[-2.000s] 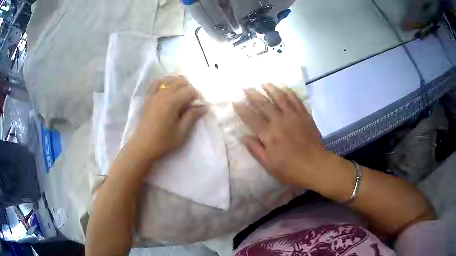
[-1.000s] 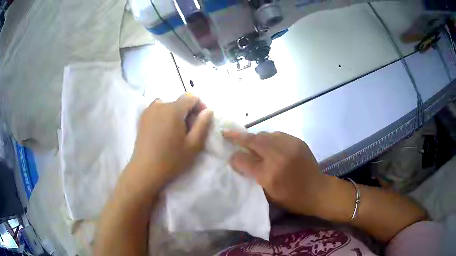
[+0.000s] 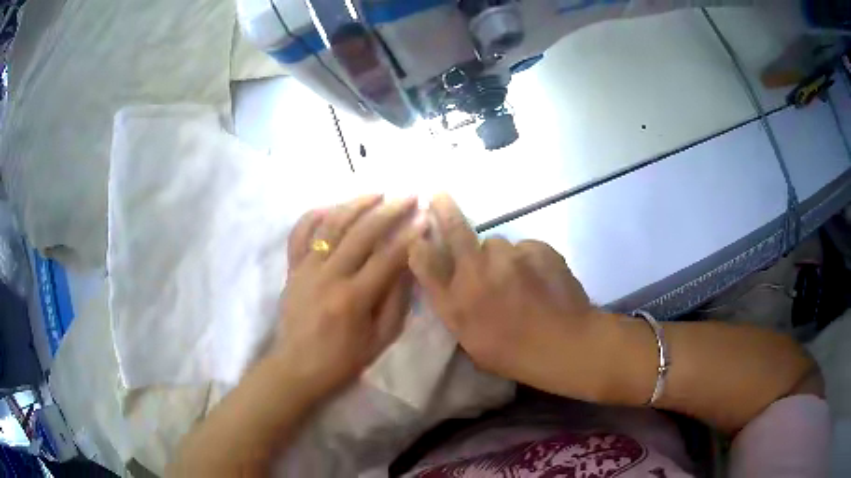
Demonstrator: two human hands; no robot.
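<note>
My left hand (image 3: 350, 280), with a ring, and my right hand (image 3: 490, 285), with a bracelet, meet fingertip to fingertip on cloth in front of the sewing machine (image 3: 401, 56). Both hands grip the cloth edge between fingers and thumbs; the exact fold is hidden and washed out by the lamp. A white cloth piece (image 3: 177, 252) lies flat to the left and runs under my left hand. Beige cloth (image 3: 420, 369) hangs below my hands toward my lap. The presser foot area (image 3: 457, 117) is beyond my fingertips, with no cloth visible under it.
More beige cloth (image 3: 103, 103) is spread at the left and far left. Snips with yellow handles (image 3: 810, 86) lie at the far right of the table (image 3: 597, 121). A measuring tape (image 3: 709, 285) runs along the front edge. A blue strip shows at the left.
The cloth has been drawn back from the machine toward me. My hands have come together. The white flap that hung below them is gone from there, and beige cloth shows instead.
</note>
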